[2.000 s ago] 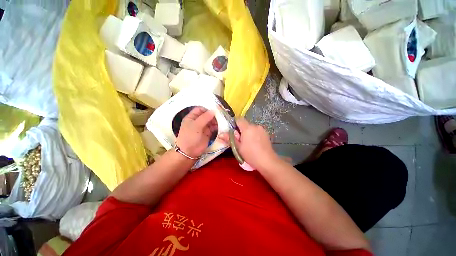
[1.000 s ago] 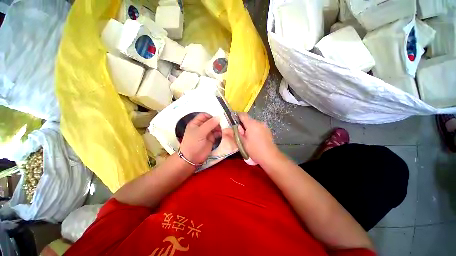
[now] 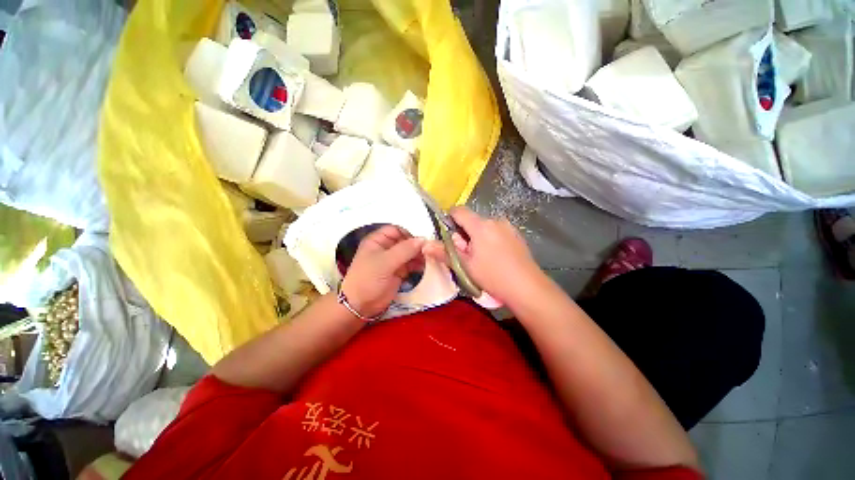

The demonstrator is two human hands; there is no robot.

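Observation:
A white square piece (image 3: pixel 380 202) lies at my lap, its dark round emblem (image 3: pixel 350 246) facing up and partly covered by my left hand. My left hand (image 3: pixel 377 270) lies over the emblem, thumb and fingertips together; whether they pinch a thread or the fabric is too small to tell. My right hand (image 3: pixel 489 253) is shut on the scissors (image 3: pixel 457 262) at the piece's right side. The greenish handle shows, and the blades point up and away along the right edge. Whether the blades are apart is unclear. The fingertips of both hands nearly meet.
An open yellow sack (image 3: pixel 159 187) of white blocks (image 3: pixel 286 169) stands in front. A white sack (image 3: pixel 647 173) of blocks is at the right. Pale clippings (image 3: pixel 511 192) lie between them. A small sack of beige pieces (image 3: pixel 64 328) is at the left. A person's foot (image 3: pixel 834 239) shows at the right edge.
Both hands and the scissors have shifted slightly down and right. More of the white piece's upper part shows, and my left fingertips have drawn together beside the right hand.

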